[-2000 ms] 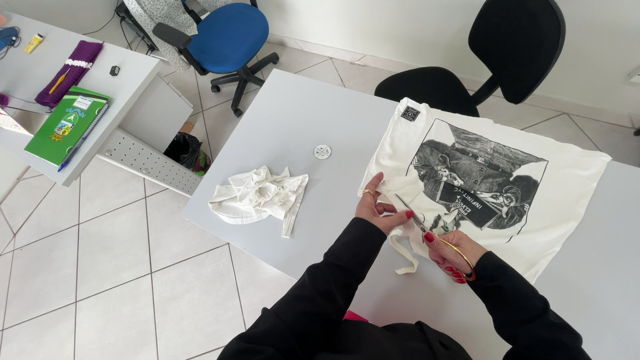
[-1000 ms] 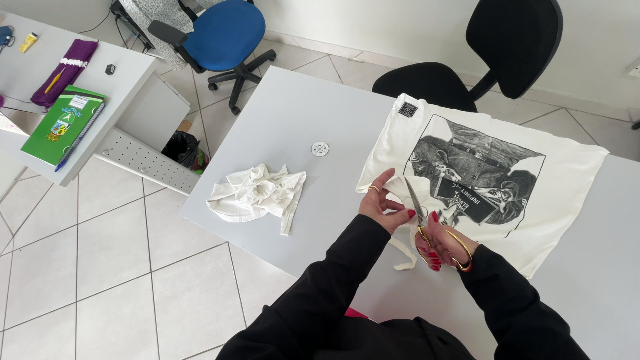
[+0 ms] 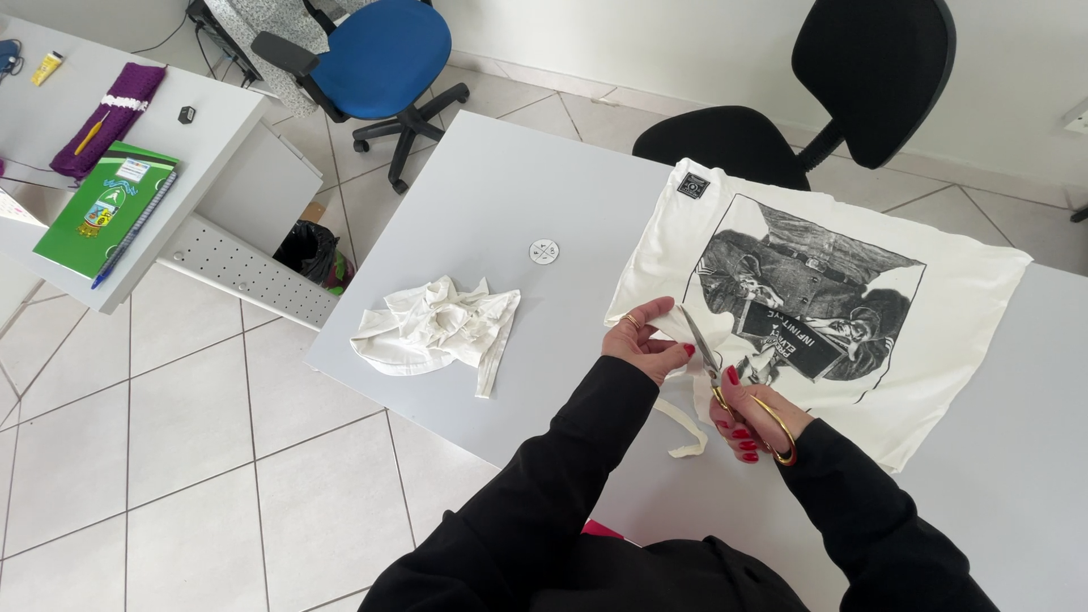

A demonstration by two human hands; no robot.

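Note:
A white cloth with a black-and-grey print (image 3: 960, 314) lies spread over the right part of the grey table. My left hand (image 3: 648, 342) pinches the cloth's near left edge between thumb and fingers. Gold-handled scissors (image 3: 704, 350) are in my right hand (image 3: 752, 416), their blades pointing up and left at the edge beside my left fingers. A narrow cut strip of cloth (image 3: 684, 433) hangs onto the table below the hands. To the left lies a crumpled heap of white fabric (image 3: 438, 327). Where the blades meet the cloth is partly hidden.
A round white disc (image 3: 544, 251) lies on the grey table (image 3: 510, 187). Beyond it stand a black chair (image 3: 871, 76) and a blue chair (image 3: 387, 55). The left desk holds a green notebook (image 3: 85, 229), a pen (image 3: 132, 234), a purple knitted piece (image 3: 81, 157) and a yellow tube (image 3: 48, 68).
Both hands stay near the cloth's left edge. The scissors, lower and flatter two seconds ago, now point more steeply away from me along the edge.

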